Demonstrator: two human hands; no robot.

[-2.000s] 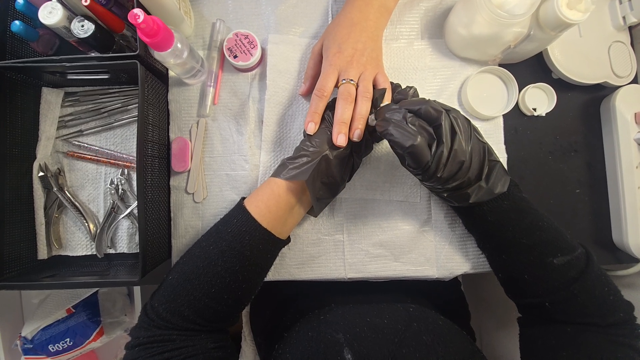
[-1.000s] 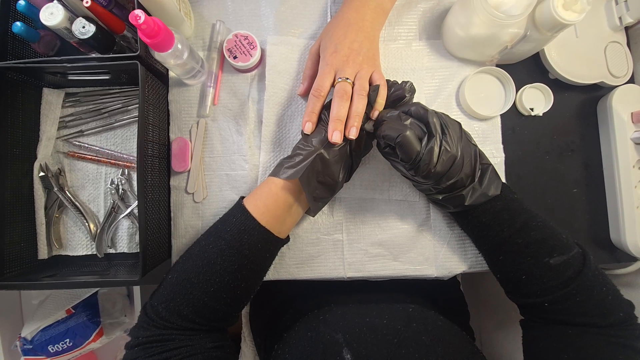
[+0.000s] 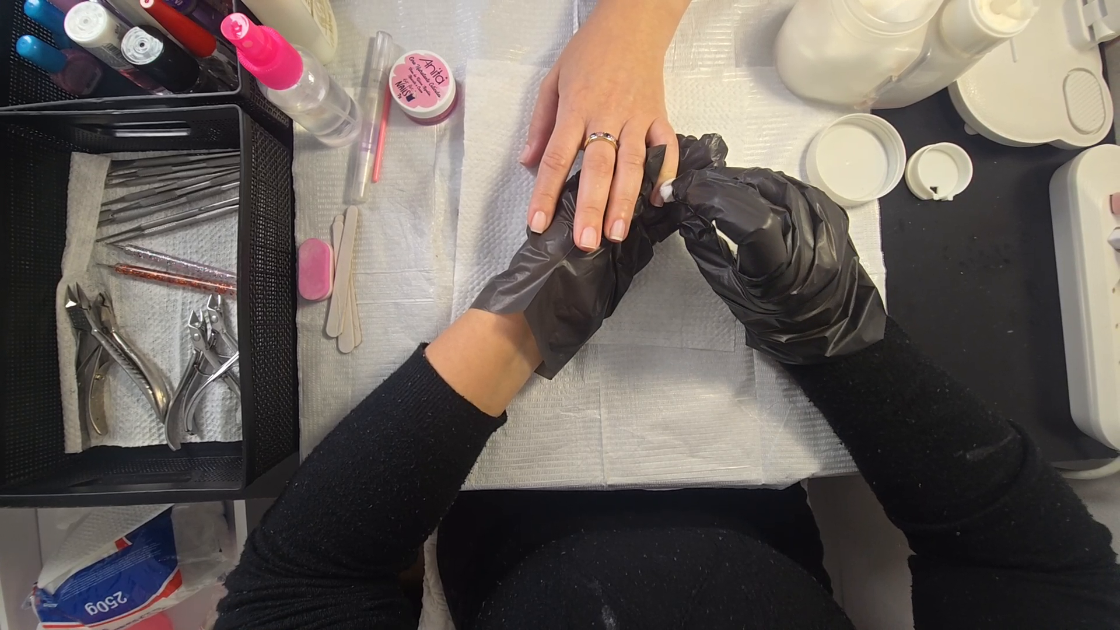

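Observation:
Another person's hand (image 3: pixel 604 131), with a ring on one finger, reaches in from the top, palm down. My left hand (image 3: pixel 582 262), in a black disposable glove, lies under its fingers, and its gloved fingers grip the little finger. My right hand (image 3: pixel 761 245), gloved the same way, is curled with its fingertips pinched beside that little finger's tip. A small white tip (image 3: pixel 667 190), perhaps cotton, shows between my right fingertips and that finger; a pale bit also shows within the curled glove. The rest of what it holds is hidden.
White paper towels (image 3: pixel 682 429) cover the work surface. At left are a black basket (image 3: pixel 269 306) with nippers (image 3: pixel 109 359) and metal tools, a spray bottle (image 3: pixel 297 83), a pink-lidded jar (image 3: pixel 423 86), wooden sticks (image 3: pixel 344 280) and a pink block (image 3: pixel 315 269). White bottles (image 3: pixel 849 52) and caps (image 3: pixel 856 159) stand at right.
The other person's fingers have shifted slightly over my left hand. My right hand has turned a little at the little finger, and the white tip now shows there.

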